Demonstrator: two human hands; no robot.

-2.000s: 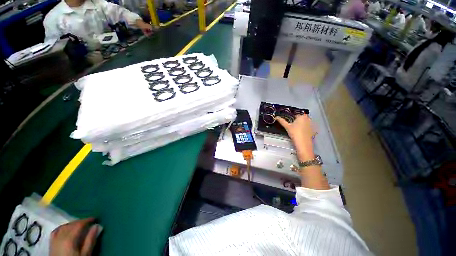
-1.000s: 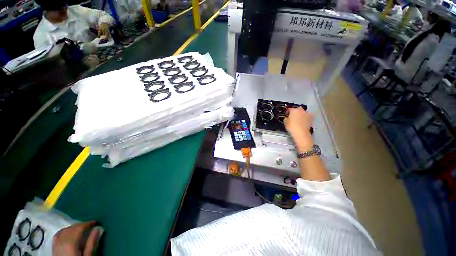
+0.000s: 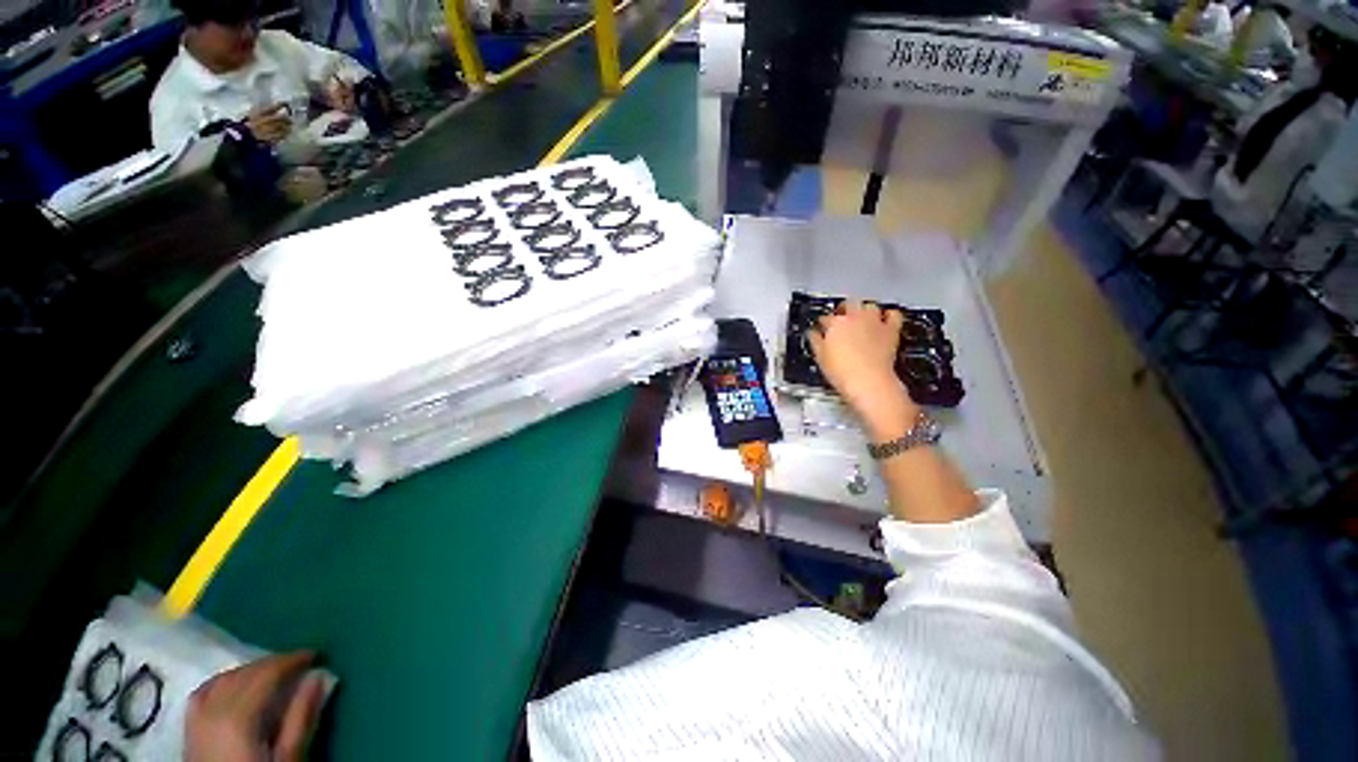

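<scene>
My right hand (image 3: pixel 859 351) reaches over the left part of the black fixture (image 3: pixel 931 390) on the machine bed. Its fingertips touch down there; whether they grip a ring is hidden. Ring parts (image 3: pixel 920 354) show in the fixture's right part. My left hand (image 3: pixel 256 710) is at the lower left, cut off by the bottom edge, beside a white foam sheet (image 3: pixel 169 649) with black rings (image 3: pixel 139 698). Something dark shows between its thumb and fingers, too unclear to name. A thick white sheet stack (image 3: pixel 358 320) carries three rows of black rings (image 3: pixel 548 241).
A handheld controller (image 3: pixel 737 390) with lit screen and orange connector lies left of the fixture. The machine frame (image 3: pixel 968 75) stands behind. The green conveyor (image 3: pixel 432 596) has yellow edge tape. A person in white (image 3: pixel 246 90) sits across the line.
My right hand has moved from the fixture's right part to its left part, uncovering rings on the right. My left hand stays by the foam sheet. The view has shifted slightly.
</scene>
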